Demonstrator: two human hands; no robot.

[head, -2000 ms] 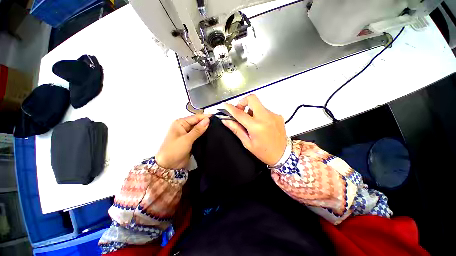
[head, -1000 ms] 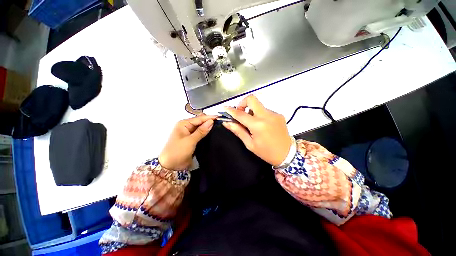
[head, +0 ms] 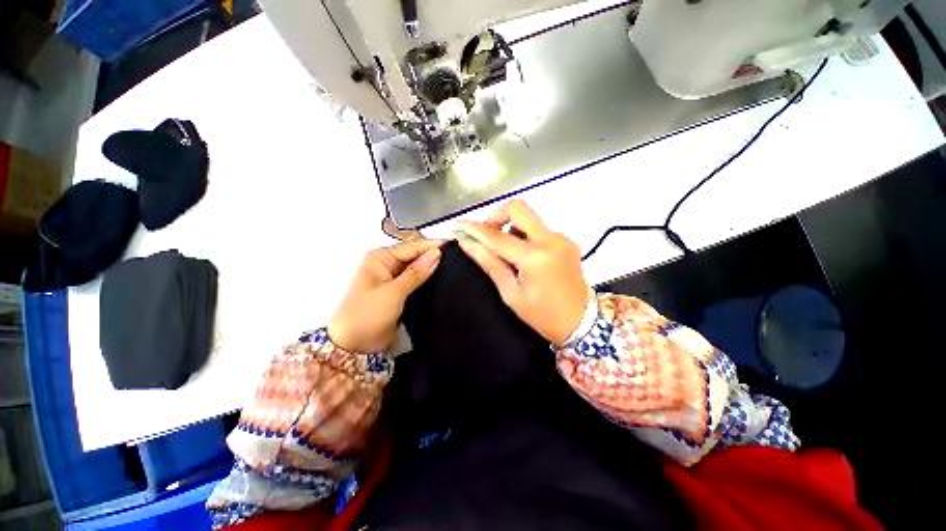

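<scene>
A soft black fabric piece [head: 462, 306] hangs from my fingers at the table's front edge, below the sewing machine's needle area [head: 451, 140]. My left hand [head: 379, 292] pinches its upper edge between thumb and fingers. My right hand [head: 534, 272] is beside it, its fingers closed around a small metal tool, likely thread snips [head: 457, 235], mostly hidden by the fingers. The fingertips of both hands nearly meet at the fabric's edge. A black tether cord [head: 716, 166] runs from the machine's right side down towards my right hand.
The flat metal bed plate [head: 591, 114] lies beyond my hands. Two black caps [head: 171, 171] and a squarish stack of black pieces [head: 158, 319] lie at the left of the white table [head: 270, 207]. Blue crates [head: 99, 477] stand at the left. A round dark seat-like object [head: 801, 337] is at the right.
The blades visible between my fingers earlier are now mostly hidden. My right hand has shifted slightly left. My left hand keeps its pinch on the fabric.
</scene>
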